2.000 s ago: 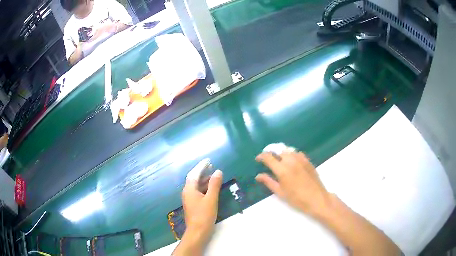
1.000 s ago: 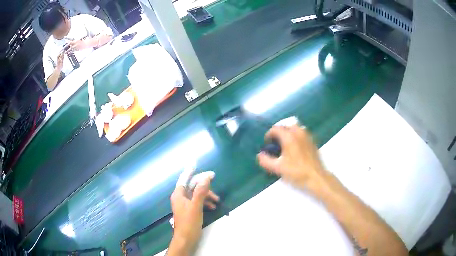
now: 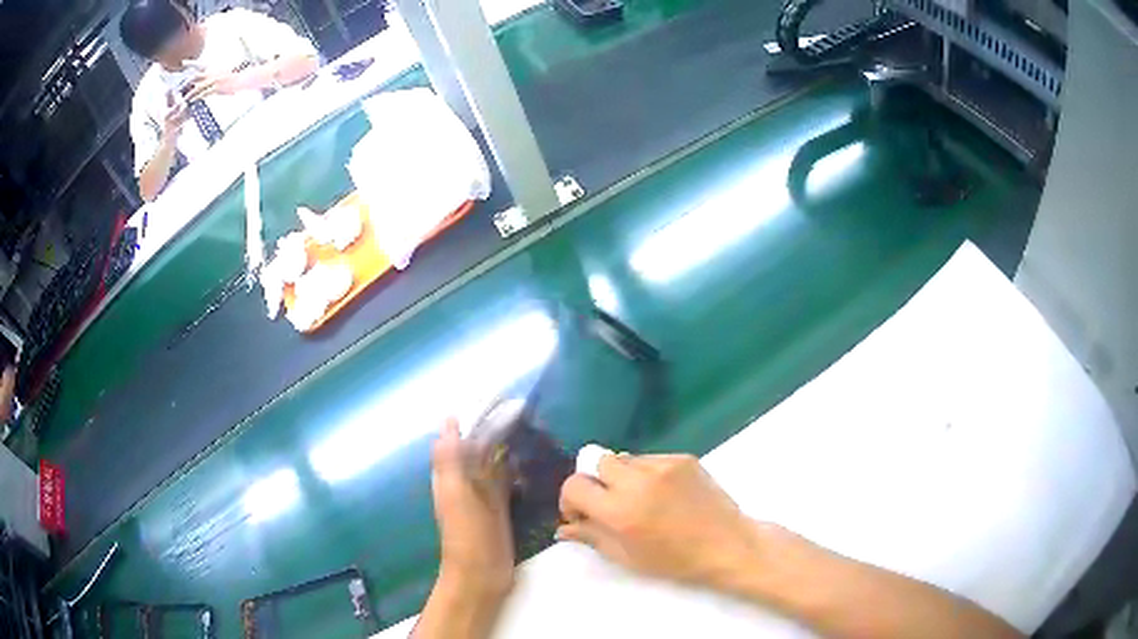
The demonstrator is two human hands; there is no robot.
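A dark, blurred phone middle frame (image 3: pixel 539 481) is held over the near edge of the green conveyor belt. My left hand (image 3: pixel 474 512) grips its left side, with a white finger cot on a fingertip. My right hand (image 3: pixel 649 509) is at its right side with fingers curled and a white finger cot showing; blur hides whether the fingers close on the frame. Several black hollow phone frames (image 3: pixel 303 584) lie on the belt at the lower left.
A white sheet (image 3: pixel 961 424) edges the belt at the right. Across the line are an orange tray (image 3: pixel 362 268) with white crumpled items, a grey post (image 3: pixel 487 112) and a seated person (image 3: pixel 206 81). Grey machinery (image 3: pixel 1086 212) stands at the right.
My right hand has moved left and down towards my left hand. A dark frame now shows between the hands. The view has shifted slightly, and more frames show at lower left.
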